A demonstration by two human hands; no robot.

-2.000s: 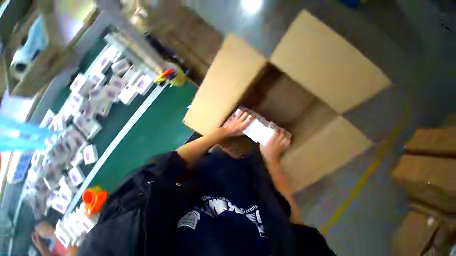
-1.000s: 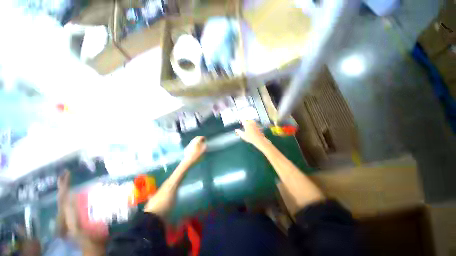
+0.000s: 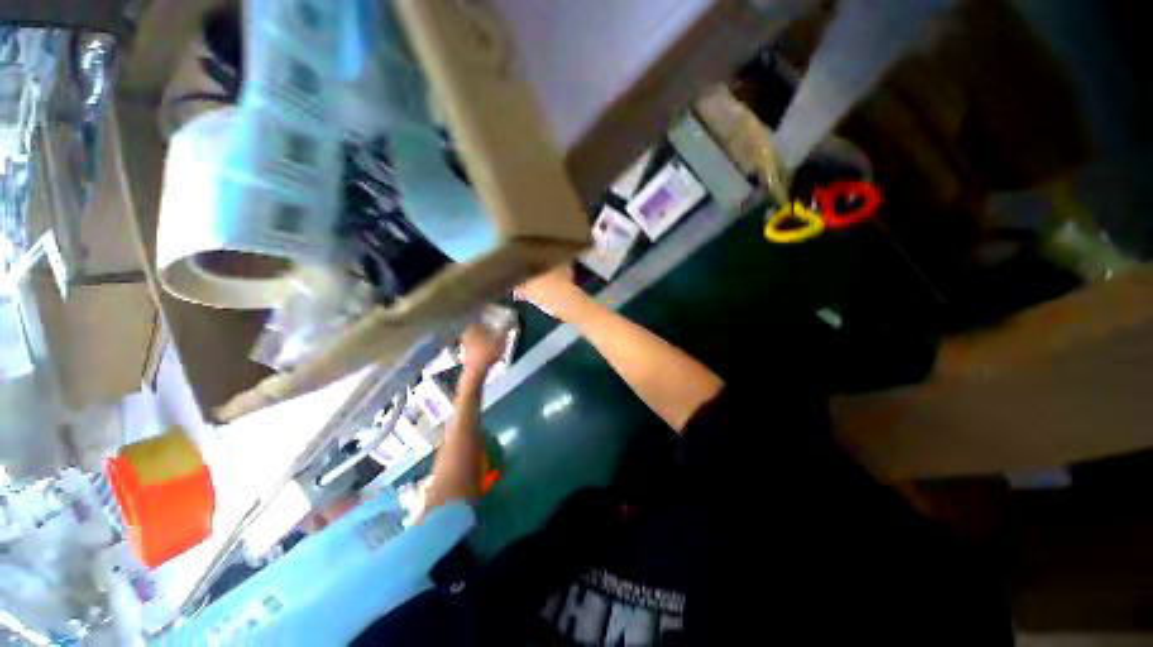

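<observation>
Small white product boxes with purple squares point(image 3: 665, 200) lie along the conveyor beside the green table point(image 3: 575, 402). My left hand point(image 3: 483, 344) is over the line, among the boxes, beside something pale and shiny; its fingers are blurred and its grip is unclear. My right hand point(image 3: 546, 291) reaches to the line just under the edge of the shelf carton; its fingertips are partly hidden, so I cannot tell whether it holds a box. Part of an orange object point(image 3: 491, 479) shows beside my left forearm.
An open carton point(image 3: 537, 240) with a white roll point(image 3: 215, 215) overhangs the line. Light blue film point(image 3: 316, 575) lies across the lower left. An orange bin point(image 3: 164, 512) is at left. Red and yellow scissors handles point(image 3: 845, 202) are at the table corner. A brown carton flap point(image 3: 1012, 379) is at right.
The view has shifted closer to the line and shelf carton. Two seconds ago my hands held a row of white boxes in the open shipping carton; now both are over the line.
</observation>
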